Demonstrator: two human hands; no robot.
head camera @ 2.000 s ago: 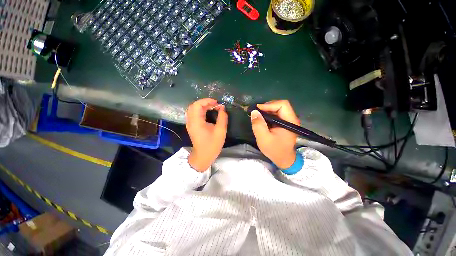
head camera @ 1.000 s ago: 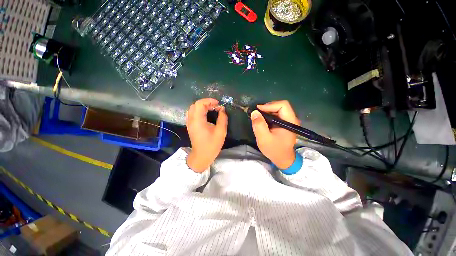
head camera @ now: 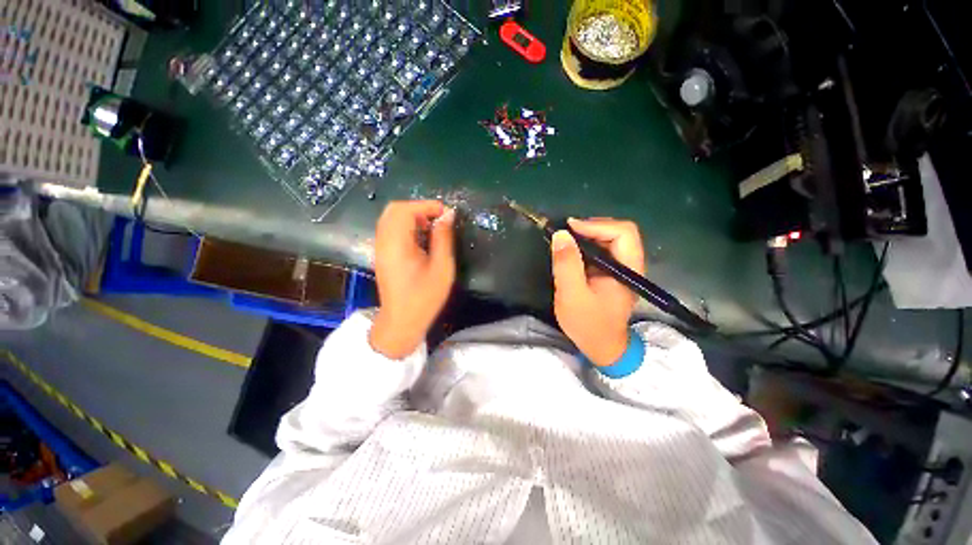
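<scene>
My right hand [head camera: 600, 279] holds the black soldering iron [head camera: 640, 285] like a pen, its thin tip pointing up and left over the bench. My left hand [head camera: 411, 271] is left of it, thumb and fingertips close together near the bench's front edge; whether something tiny is between them cannot be told. A small whitish-blue shiny board [head camera: 486, 221] lies on the mat between the hands. A loose pile of small wired components [head camera: 519, 132] lies beyond the hands. The clear blister tray [head camera: 330, 96] of small silvery parts is at the upper left.
A yellow tin [head camera: 584, 71] with pale filling and a red oval tool [head camera: 522, 42] are at the back. Black soldering station units [head camera: 789, 176] with cables stand at the right. A dark cylinder with shiny end [head camera: 107, 117] and a perforated board [head camera: 53, 80] are at the far left.
My left hand has moved left, away from the iron tip. The iron is tilted more steeply, its tip raised up from the board. The view has shifted slightly.
</scene>
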